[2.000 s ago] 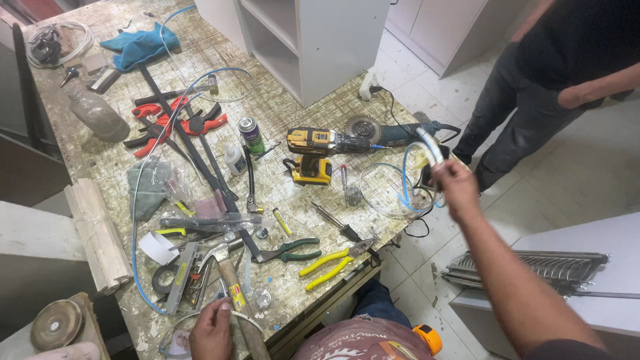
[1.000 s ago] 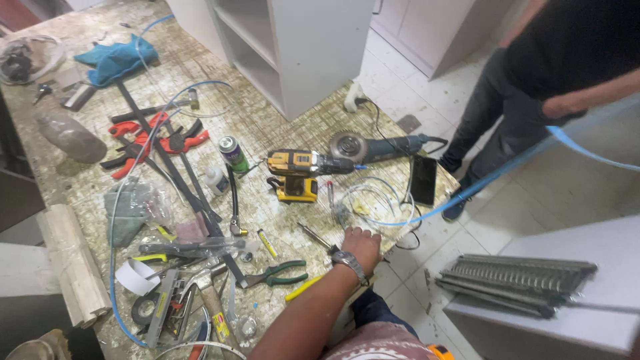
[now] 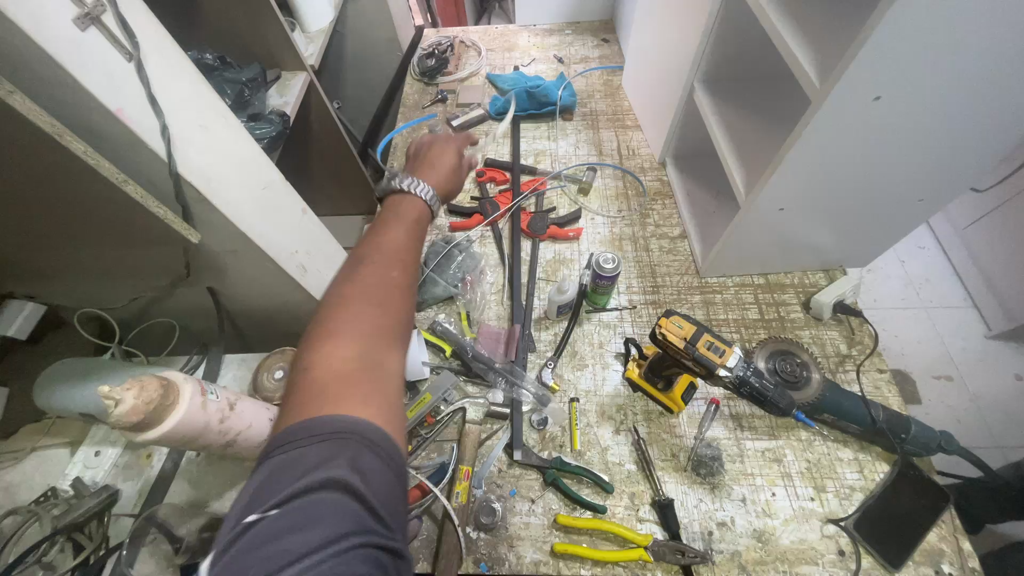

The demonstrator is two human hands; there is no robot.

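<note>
My left hand (image 3: 444, 164), with a metal-band watch on the wrist, reaches over the far part of the worktable, slightly blurred. Its fingers appear closed around thin plastic tubing; a blue length (image 3: 406, 130) curves out to its left and a whitish blurred length (image 3: 506, 120) to its right. Just beyond lies a blue cloth (image 3: 532, 94). Nearer are red-and-black clamps (image 3: 552, 224) and a hammer (image 3: 520, 167), beside a long dark metal bar (image 3: 517, 320). Another thin tube (image 3: 612, 165) loops over the clamps. My right hand is not in view.
A yellow cordless drill (image 3: 692, 352) and an angle grinder with a toothed disc (image 3: 848, 412) lie at right. Yellow-handled pliers (image 3: 604, 538), green-handled pliers (image 3: 578, 478) and a soldering iron (image 3: 658, 488) are near. A white cabinet (image 3: 800, 144) stands right; a pink cylinder (image 3: 200, 412) lies left.
My left hand has moved from the table's near edge to its far part. The tubing coil beside the grinder is gone from there. The view has turned left.
</note>
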